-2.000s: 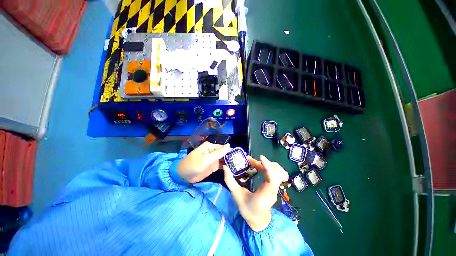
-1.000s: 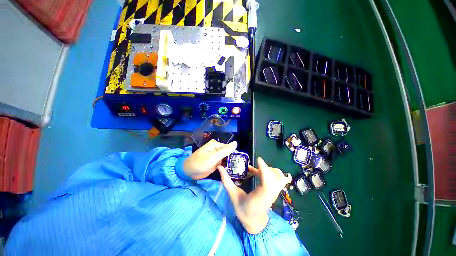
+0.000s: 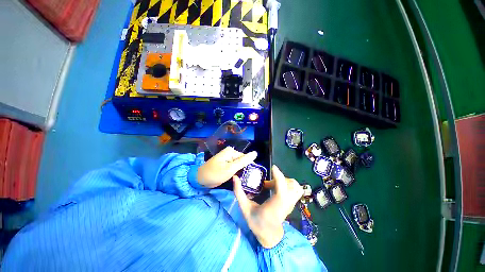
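A watch case assembly (image 3: pixel 253 178), a rounded square with a dark rim and a bright pale centre, is held face up over the bench edge. My left hand (image 3: pixel 220 169) grips it from the left, with the thumb or fingers at its upper left rim. My right hand (image 3: pixel 270 207) holds it from below and the right, fingers around its lower edge. The case's underside is hidden. Several more watch cases (image 3: pixel 322 166) lie in a loose pile on the green mat right of my hands. Thin silver tweezers (image 3: pixel 351 230) lie below the pile.
The blue press (image 3: pixel 191 114) stands ahead left, with a perforated fixture plate (image 3: pixel 207 40), orange jig (image 3: pixel 150 81) and black block (image 3: pixel 232 85). A transparent curved piece (image 3: pixel 226 135) is at its front. A black compartment tray (image 3: pixel 340 105) with dark shiny screens lies right of the press.
The view has shifted, so the bench and press sit slightly further right and up. Both hands still hold the watch case, whose face has turned and tilted slightly.
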